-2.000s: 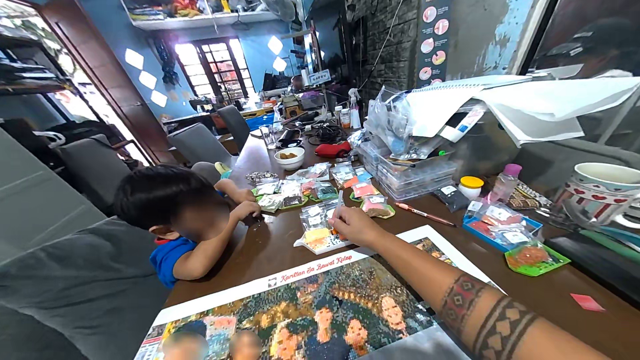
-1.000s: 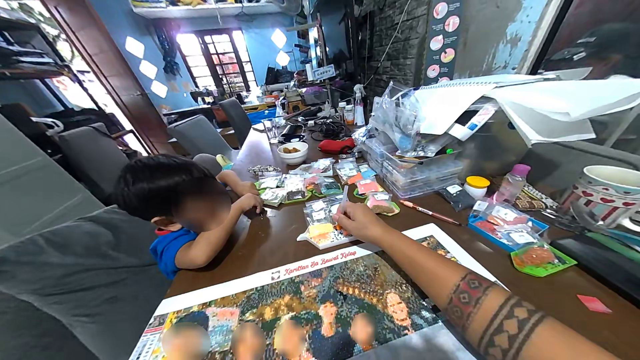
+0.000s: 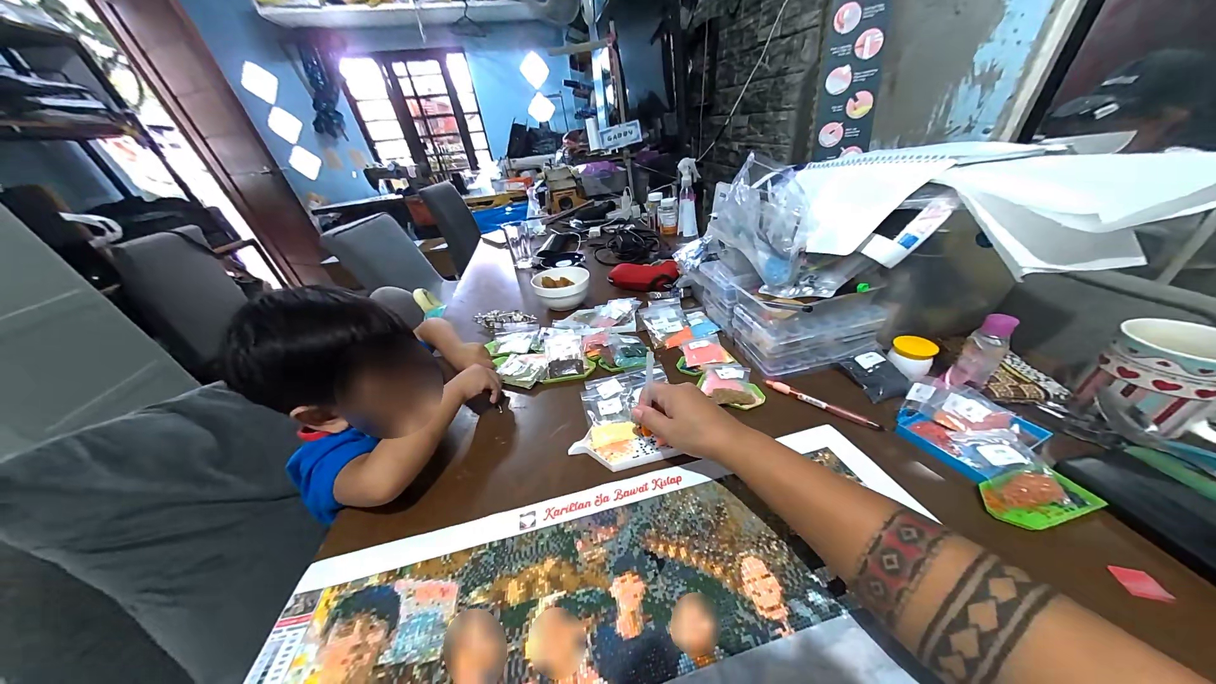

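My right hand (image 3: 686, 418) pinches a thin pale pen-like tool (image 3: 650, 372), held upright over a white tray (image 3: 635, 460). Small plastic bags (image 3: 613, 397) and some yellow and orange beads lie on the tray. Below it a diamond painting canvas (image 3: 570, 560) with a white border and a red printed heading lies on the brown table, partly under my forearm. My left hand is out of the picture.
A person (image 3: 356, 465) in a blue shirt leans on the table at the left. Green trays with bead bags (image 3: 560, 356), a white bowl (image 3: 560, 288), clear plastic boxes (image 3: 807, 328), a red pen (image 3: 825, 404), a blue tray (image 3: 1035, 432) and a mug (image 3: 1154, 366) stand around.
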